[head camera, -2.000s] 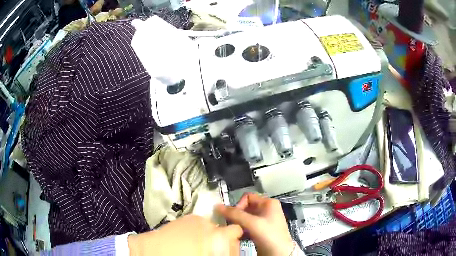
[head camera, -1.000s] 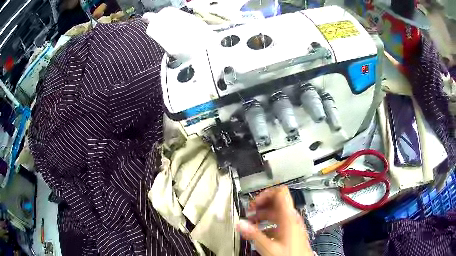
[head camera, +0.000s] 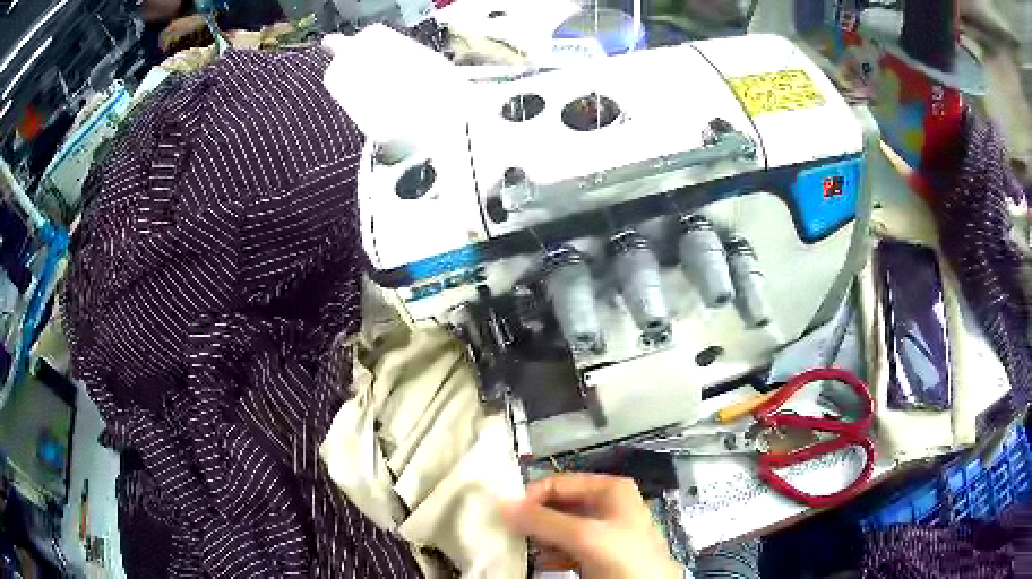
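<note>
My right hand (head camera: 594, 523) is at the bottom centre, in front of the overlock machine (head camera: 634, 170). Its thumb and fingers pinch the right edge of the cream fabric (head camera: 436, 424). The cream fabric runs in folds from the needle area (head camera: 492, 334) down past the bottom edge. The pinstriped fabric (head camera: 226, 249) lies in a large heap left of the machine and beside the cream fabric. My left hand is out of the picture.
Red-handled scissors (head camera: 815, 464) lie right of the machine's front beside a yellow-orange stick (head camera: 738, 408). A phone (head camera: 914, 328) lies on cream cloth at the right. A blue crate (head camera: 962, 492) is at the lower right.
My left hand has left the picture. The cream fabric now extends further down. My right hand was raised with fingers apart a second ago and now pinches the fabric's edge.
</note>
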